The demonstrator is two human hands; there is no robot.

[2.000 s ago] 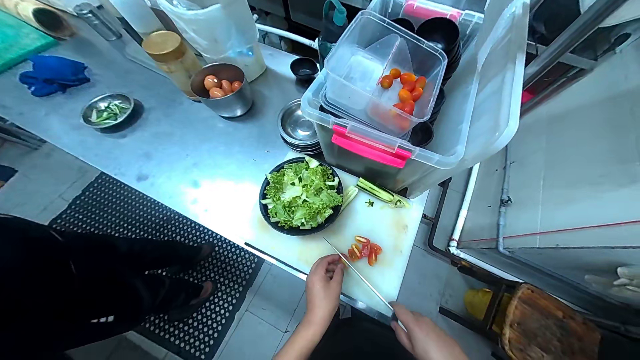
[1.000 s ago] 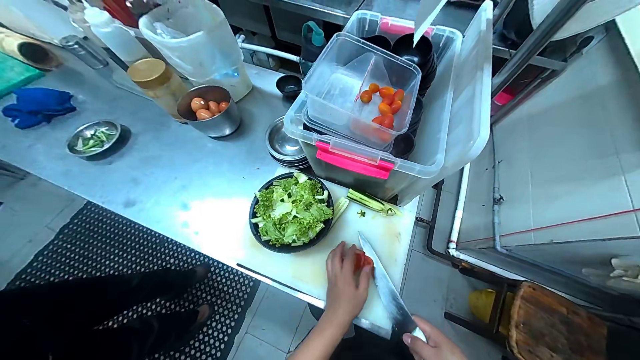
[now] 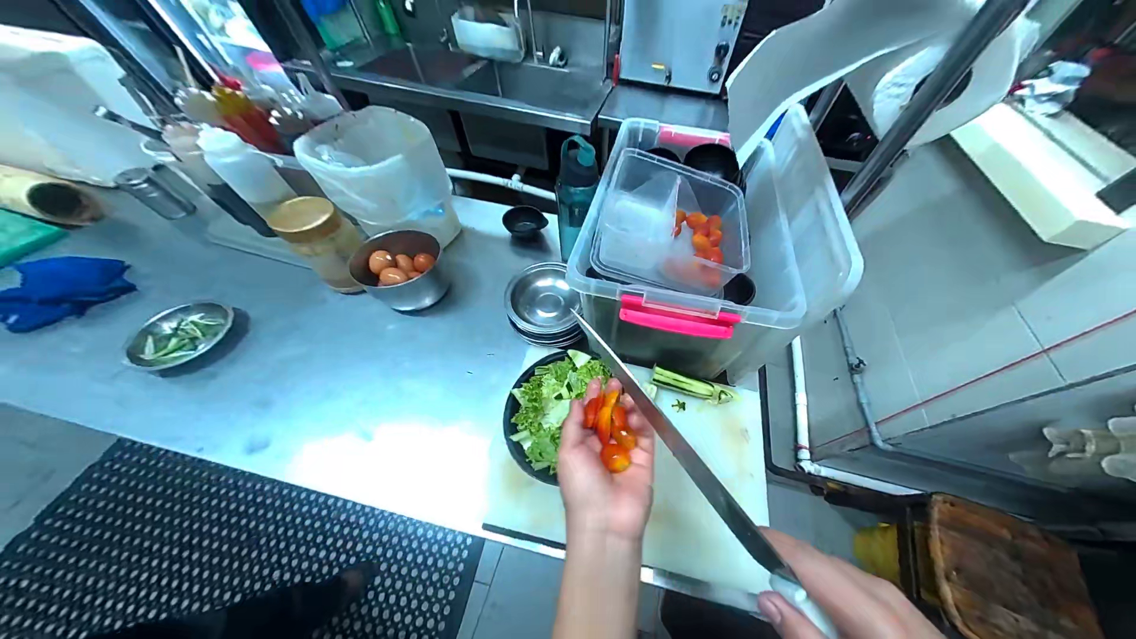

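My left hand (image 3: 608, 479) is palm up with several cut cherry tomato pieces (image 3: 612, 430) lying in it, over the right edge of a black bowl of chopped lettuce (image 3: 546, 408). My right hand (image 3: 834, 586) grips the pale handle of a long kitchen knife (image 3: 692, 461). The blade slants up and left, its tip near the stacked metal bowls (image 3: 543, 300). Beneath both hands lies a white cutting board (image 3: 710, 497), with a green vegetable piece (image 3: 692, 385) at its far side. Whole cherry tomatoes (image 3: 701, 235) are in a clear divided container (image 3: 621, 231).
A large clear plastic box (image 3: 781, 293) with pink latches holds that container. Further left stand a metal pot of eggs (image 3: 426, 288), a jar (image 3: 311, 240), a lined tub (image 3: 382, 169) and a dish of cut greens (image 3: 182, 335). Blue cloth (image 3: 67, 288) lies at the far left.
The tomato pieces, on the board two seconds ago, now lie in my raised left palm by the lettuce bowl. The knife has risen off the board. The view has tilted up.
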